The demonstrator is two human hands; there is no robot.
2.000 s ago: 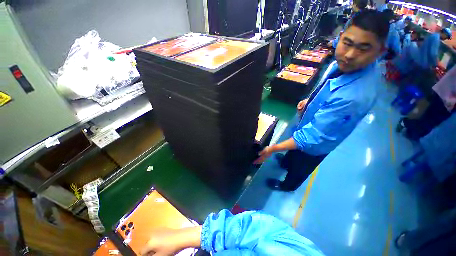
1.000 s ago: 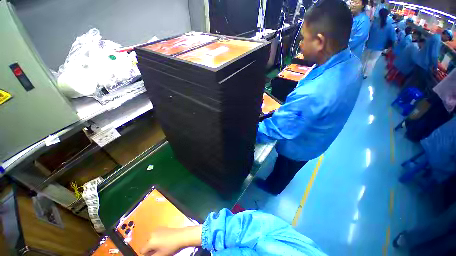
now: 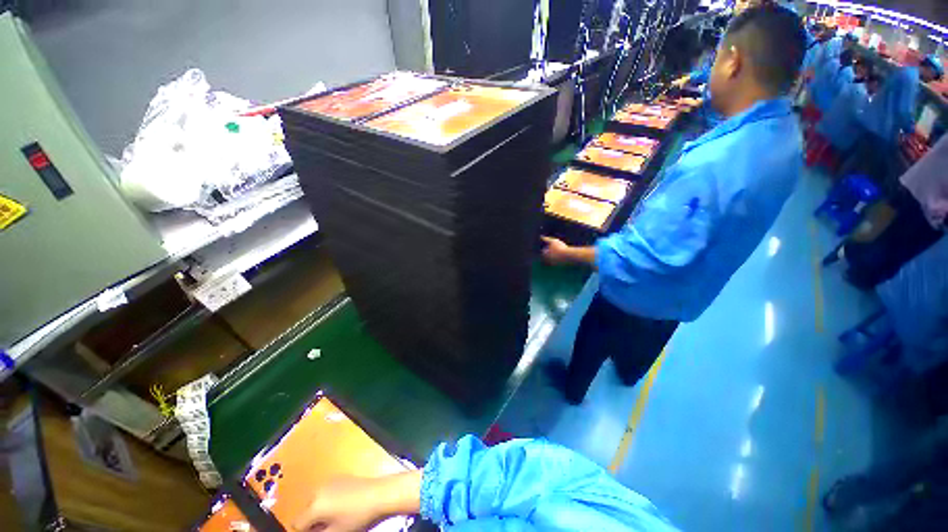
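Note:
An orange back cover (image 3: 324, 445) with round black camera rings lies in a black tray (image 3: 253, 507) at the bottom left. Part of a second orange piece shows beside it, cut off by the lower edge. My right hand (image 3: 359, 499), bare and with a blue sleeve, rests on the lower part of the orange cover. Its fingertips are partly cut off, so a grip cannot be told. My left hand is not in view. A tall stack of black trays (image 3: 416, 218) stands beyond, with two orange pieces showing on top.
A person in a blue smock (image 3: 712, 213) stands right of the stack, one hand near it. Low trays with orange pieces (image 3: 613, 156) line the green bench (image 3: 312, 374). Clear plastic bags (image 3: 203, 145) and a grey-green cabinet (image 3: 78, 197) are left. A label strip (image 3: 194, 431) hangs below.
The person in the blue smock has turned away from me and moved further right since one second ago. More low trays now show behind the stack. My right hand has barely moved.

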